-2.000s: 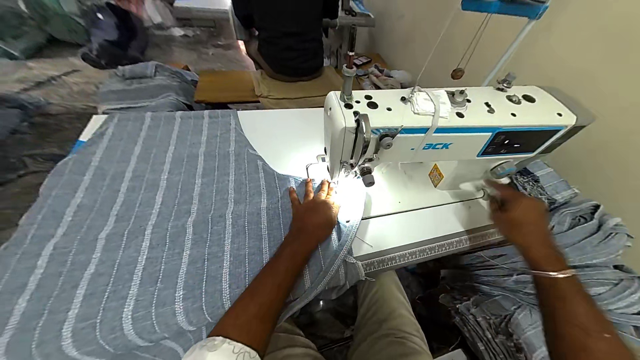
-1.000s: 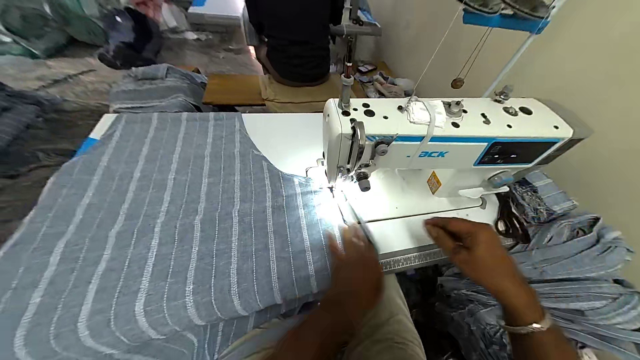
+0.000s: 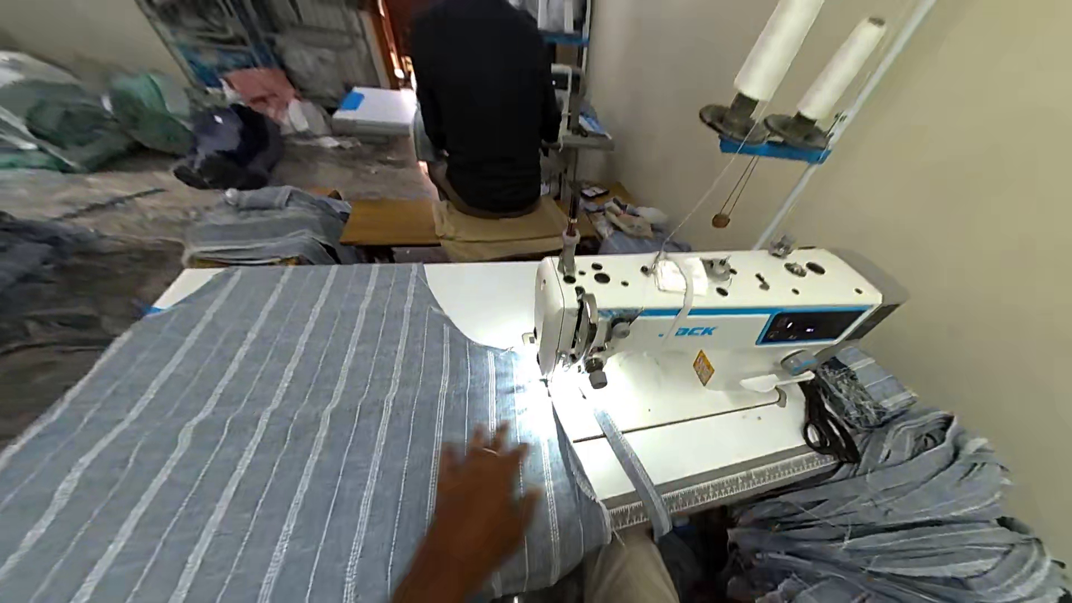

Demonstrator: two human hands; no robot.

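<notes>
A grey-blue fabric panel with white stripes covers the left of the sewing table, its right edge at the needle area of a white Jack sewing machine. My left hand, blurred, is over the fabric just below the needle area, fingers spread and pointing toward the machine. Whether it presses on the cloth cannot be told. A narrow strip of the same cloth runs from near the presser foot down over the table's front edge. The machine's lamp glares on the needle area. My right hand is out of view.
Piled striped cloth lies at the lower right, beside dark cords. A ruler tape lines the table's front edge. Thread cones stand on a stand above the machine. A person in black sits ahead; folded cloth lies behind the table.
My right hand, seen before at the right of the machine bed, has left the view. My left hand has moved left onto the fabric. The narrow strip now lies across the table's front edge.
</notes>
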